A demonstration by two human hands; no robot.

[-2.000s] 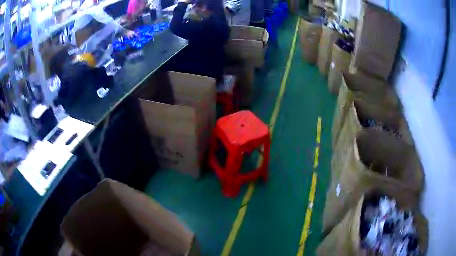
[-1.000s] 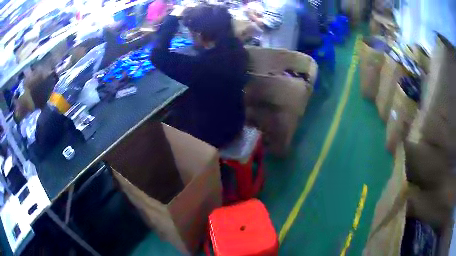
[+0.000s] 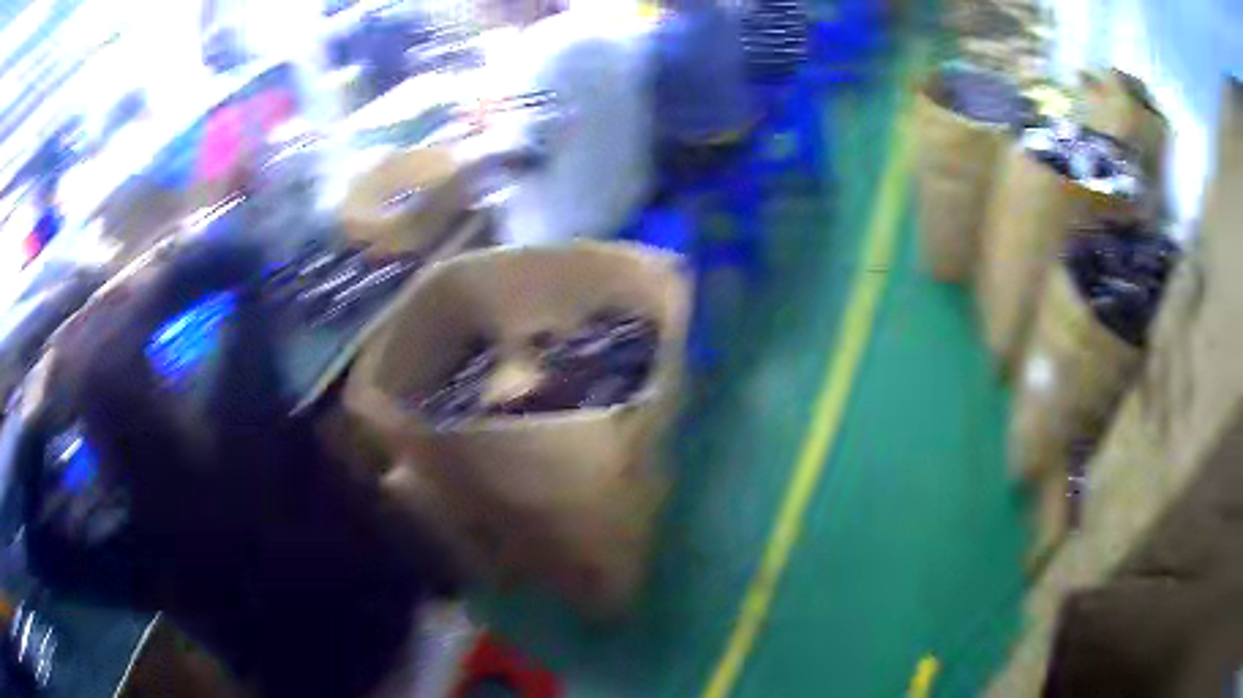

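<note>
Neither of my hands is in the picture. The frame is blurred. Nearest in front, left of the aisle, stands an open brown carton (image 3: 545, 471) with dark parts in it. A person in dark clothes (image 3: 293, 505) is at the bench on the left, large and blurred. A piece of a red stool (image 3: 504, 671) shows at the bottom edge, mostly cut off.
The green floor (image 3: 872, 505) has a yellow line (image 3: 827, 416) along it. Open cartons (image 3: 1016, 259) with dark and white parts line the right side. A person in pale clothing (image 3: 586, 130) and blue stools (image 3: 723, 246) are farther up on the left.
The view has moved forward along the aisle. The dark-clothed person and the carton beyond are nearer and farther left. The red stools have slid down, almost out of the picture.
</note>
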